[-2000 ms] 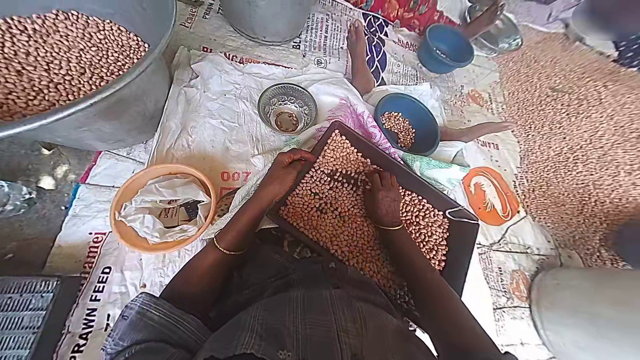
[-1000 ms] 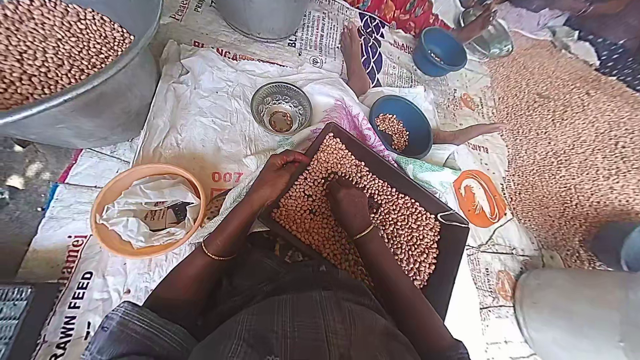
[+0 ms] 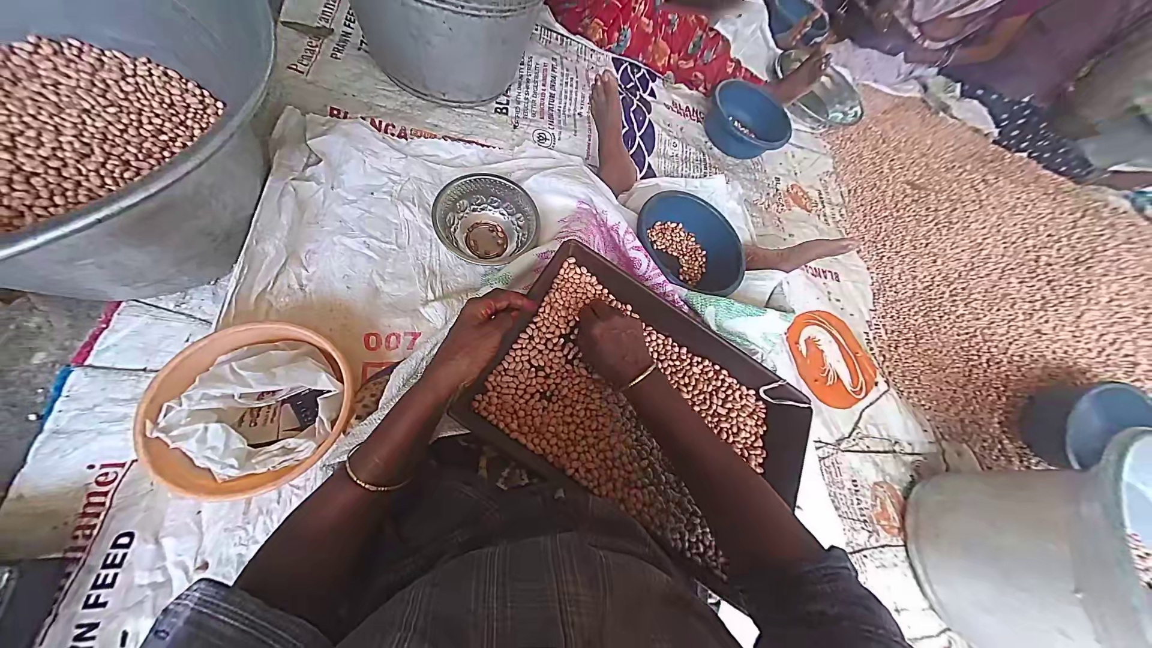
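Note:
A dark rectangular tray (image 3: 711,337) lies tilted across my lap, spread with pinkish-brown nuts or beans (image 3: 549,396), likely shelled peanuts. My left hand (image 3: 477,337) grips the tray's upper left edge, fingertips over the rim. Over the upper part of the tray, my right hand (image 3: 615,340) is down among the nuts with its fingers bent; whether it holds any is hidden. Just beyond the tray stands a blue bowl (image 3: 724,238) with some nuts in it, and a patterned steel bowl (image 3: 486,216) sits to its left.
A large metal tub (image 3: 198,189) of nuts is at upper left, an orange basin (image 3: 148,423) with a white bag at left. Metal pots (image 3: 450,45) stand behind and at lower right. Printed sacks cover the floor; a wide nut heap (image 3: 1008,279) lies right. Other people sit beyond.
My right hand has shifted about over the nuts in the tray, now near its upper part. My left hand stays at the tray's edge.

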